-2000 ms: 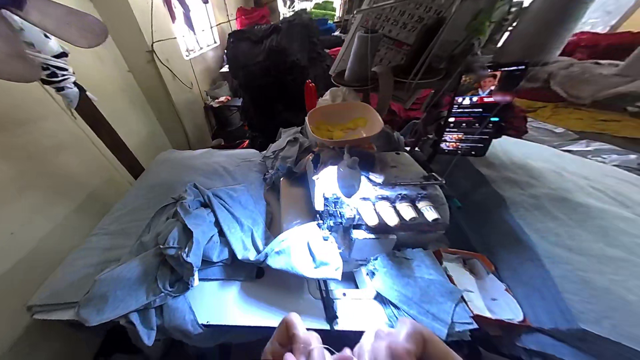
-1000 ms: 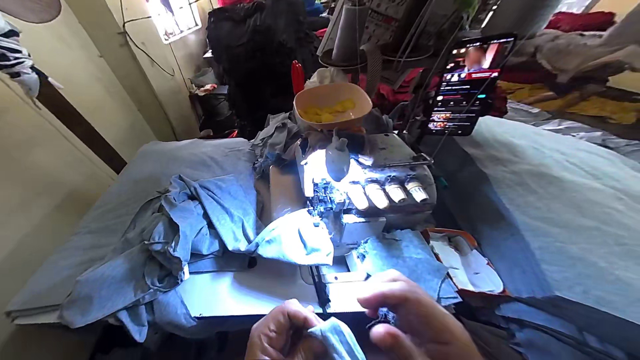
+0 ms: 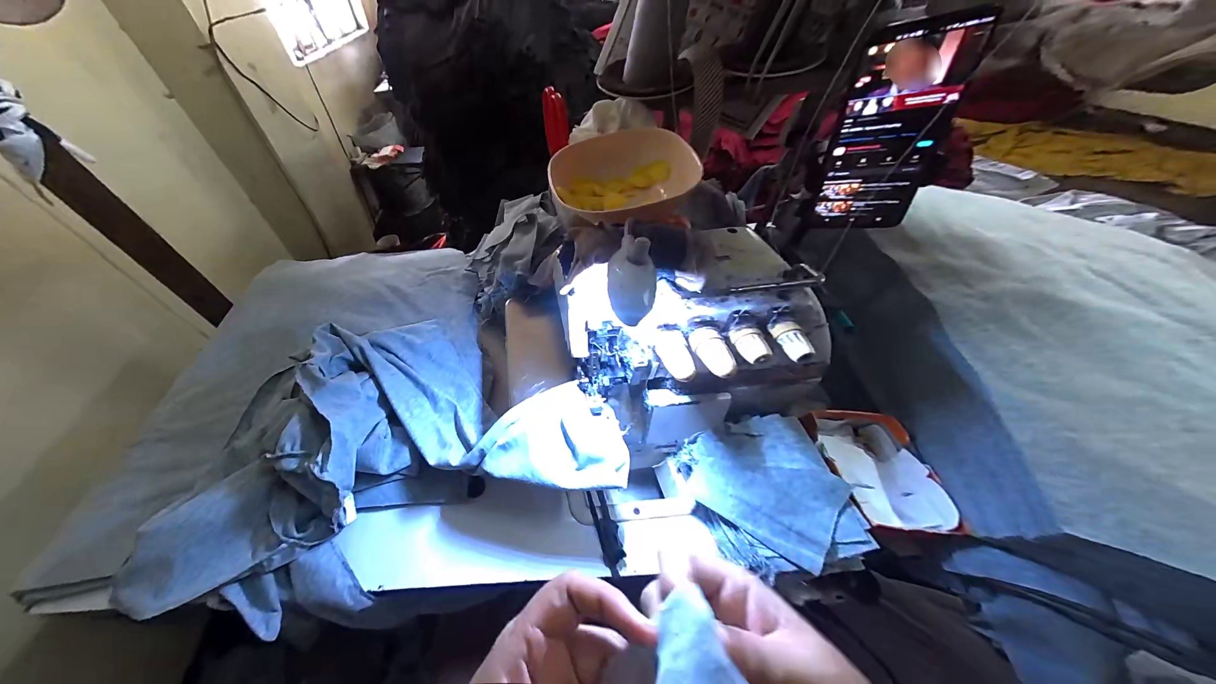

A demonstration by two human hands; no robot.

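My left hand (image 3: 570, 632) and my right hand (image 3: 760, 617) meet at the bottom centre, in front of the table edge, pinching a small blue-grey fabric piece (image 3: 693, 641) between them. Beyond them stands an overlock sewing machine (image 3: 741, 266), brightly lit around its needle area, with several pale tension dials (image 3: 749, 340). A large crumpled blue-grey cloth (image 3: 399, 408) lies left of the machine, one end under the light near the needle. Cut fabric pieces (image 3: 769, 484) with frayed edges lie on the right of the machine's white table (image 3: 475, 541).
An orange-rimmed tray (image 3: 888, 475) lies at right. A peach bowl (image 3: 627, 180) with yellow pieces sits behind the machine. A phone (image 3: 893, 123) stands upright at back right. Large cloth sheets (image 3: 1073, 313) spread on the right, with folded cloth (image 3: 313, 294) on the left. Thread cones stand behind.
Two seconds ago my hands were lower, with a thin light strand between them; now a blue-grey fabric piece shows between their fingers. Since one second ago my hands have come together around it.
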